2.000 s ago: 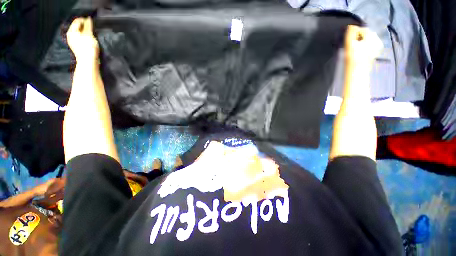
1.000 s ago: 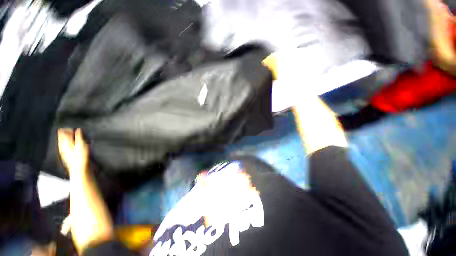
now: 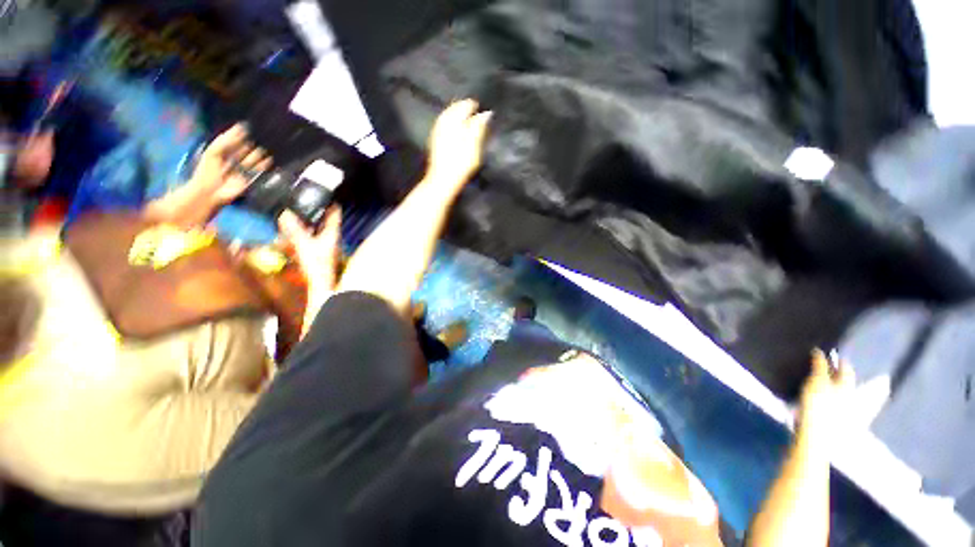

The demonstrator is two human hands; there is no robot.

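Observation:
A black jacket [image 3: 641, 150] with a shiny, wrinkled lining lies spread over the table, with a small white label [image 3: 809, 163] at its upper right. My left hand [image 3: 460, 139] is closed at the left part of the jacket and appears to grip its cloth. My right hand [image 3: 825, 390] is blurred at the lower right, by the jacket's lower edge and the table's white edge. Its fingers point up; whether they hold cloth cannot be told.
Another person's hands hold a dark device [image 3: 310, 200] with a light top at the left, close to my left forearm. A grey-blue garment [image 3: 928, 358] lies at the right. The white table edge [image 3: 684, 333] runs diagonally above the blue floor. White paper [image 3: 329, 94] lies at upper left.
The view has swung left, bringing the other person into sight. The jacket, earlier stretched between my hands, now lies across the table. My right hand is now low at the right.

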